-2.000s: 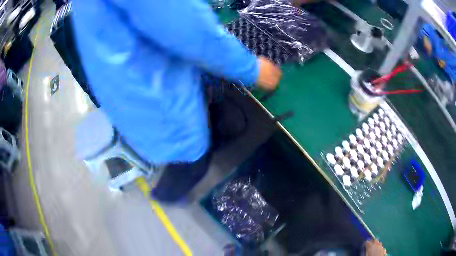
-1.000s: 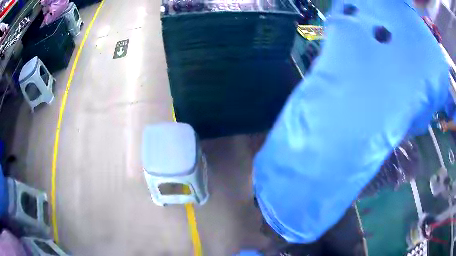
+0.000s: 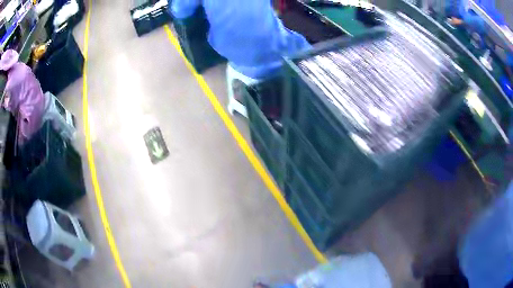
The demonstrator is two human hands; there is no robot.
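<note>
Neither of my hands shows clearly. A sliver of blue cloth (image 3: pixel 283 285) lies at the bottom edge, too small and blurred to tell if it is my sleeve. A large dark green crate (image 3: pixel 332 185) stands right of centre, filled to the top with shiny, clear ribbed trays or film (image 3: pixel 382 84). The pale blue seat of a stool (image 3: pixel 349 273) is cut off by the bottom edge.
A person in a blue smock (image 3: pixel 242 34) is beyond the crate; another blue smock (image 3: pixel 492 247) is at the right edge. A person in pink (image 3: pixel 25 95), a stool (image 3: pixel 59 233) and a dark crate (image 3: pixel 50 166) are left. Yellow lines (image 3: pixel 242 143) border the aisle.
The view has swung from the green bench to the floor aisle and filled crate. The nearby blue smock has shifted to the right edge, and the near stool to the bottom.
</note>
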